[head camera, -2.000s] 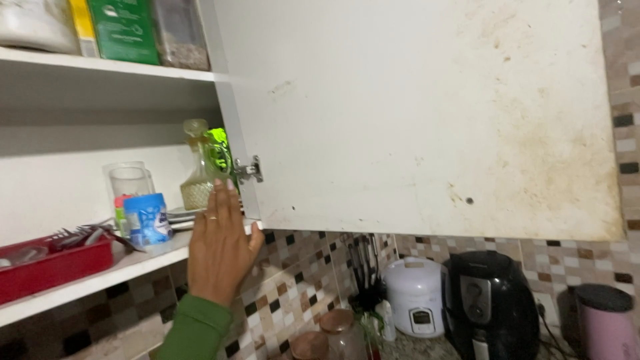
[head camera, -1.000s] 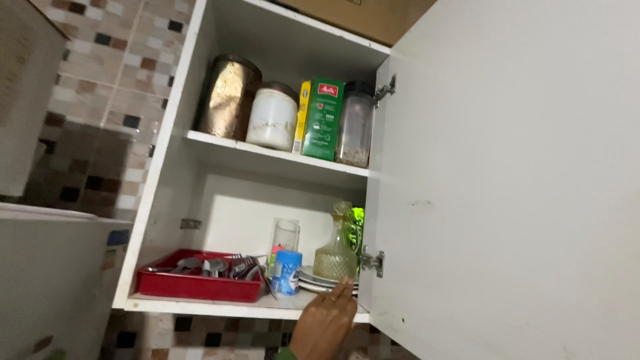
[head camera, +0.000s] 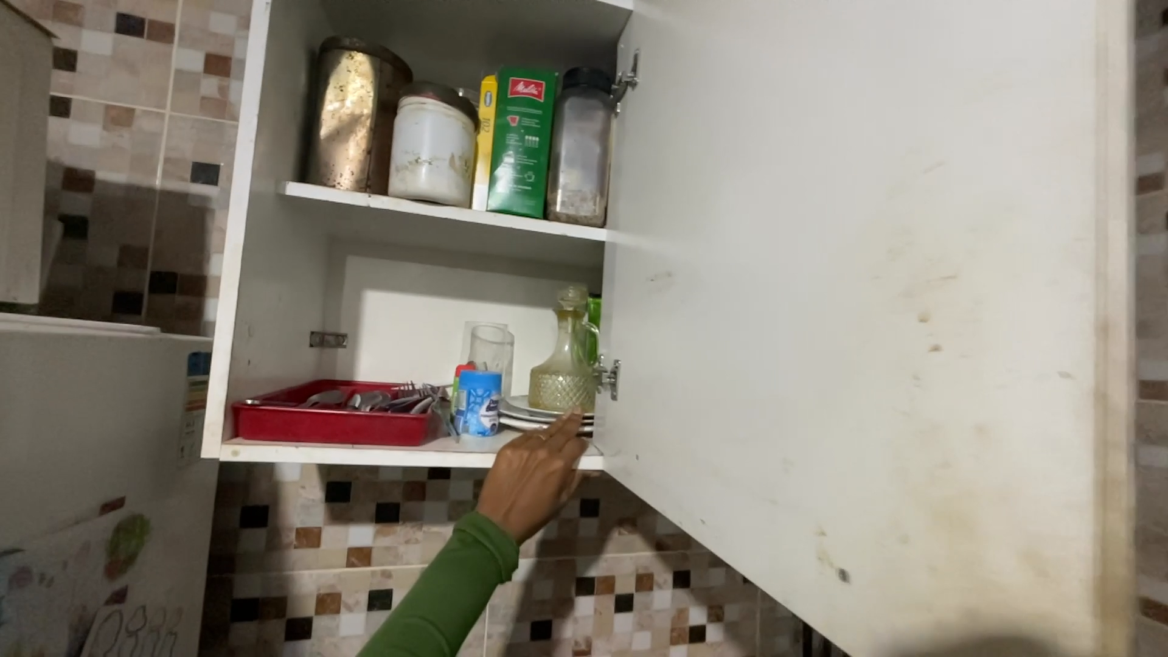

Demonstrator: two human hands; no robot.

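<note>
My left hand (head camera: 538, 470), in a green sleeve, reaches up to the lower shelf of an open wall cabinet. Its fingertips are at the front edge of a small stack of plates (head camera: 525, 412); whether they grip it is hidden. On the plates stands a glass decanter with a stopper (head camera: 563, 370), just above the fingers. A blue and white container (head camera: 479, 403) and a clear drinking glass (head camera: 493, 349) are left of the plates. Farther left sits a red cutlery tray (head camera: 328, 426) with forks and spoons (head camera: 415, 398). My right hand is out of view.
The cabinet door (head camera: 849, 301) stands open on the right, hinged beside the plates. The upper shelf (head camera: 438, 212) holds a metal canister (head camera: 358, 119), a white jar (head camera: 432, 151), a green box (head camera: 523, 146) and a dark-lidded container (head camera: 581, 151). A white appliance (head camera: 100, 438) is at lower left.
The view has swung left since two seconds ago, bringing the whole cutlery tray into sight. My left hand's fingers, extended in front of the decanter then, are now lower, at the plates' edge.
</note>
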